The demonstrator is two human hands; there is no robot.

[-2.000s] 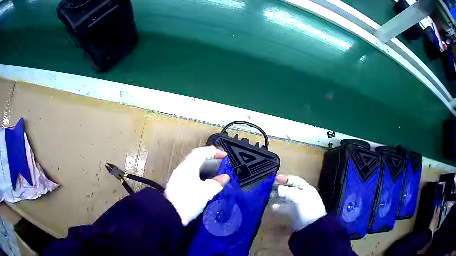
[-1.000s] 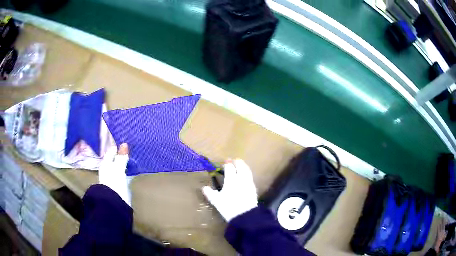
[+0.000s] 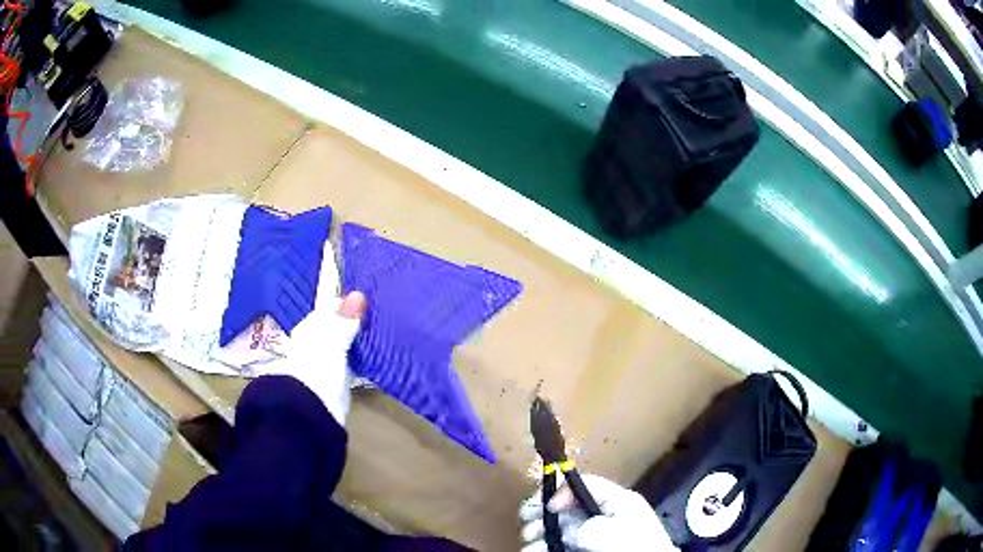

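Note:
My left hand [image 3: 327, 343], in a white glove with bare fingertips, holds a blue ribbed mesh panel [image 3: 415, 318] by its left edge; the panel's V notch faces right. My right hand [image 3: 604, 518], also gloved, holds the diagonal cutters [image 3: 549, 437] by the handles, jaws pointing up the bench. An unfitted black speaker [image 3: 744, 464] lies on the bench to the right, its white round cone showing. More blue panels [image 3: 277, 275] lie on a printed white bag [image 3: 178, 283] at the left.
A cardboard-covered bench [image 3: 431, 216] runs beside a green conveyor belt [image 3: 431, 76] that carries a black speaker [image 3: 674, 146]. Fitted blue speakers [image 3: 886, 501] stand at lower right. A clear plastic bag [image 3: 135, 124] lies at upper left. A carton of white packs [image 3: 92, 415] is at lower left.
The earlier blue-fronted speaker work has given way to the loose panel. Since one second ago, the panel has tilted, its notch end lower, and the cutters show clearly in my right hand.

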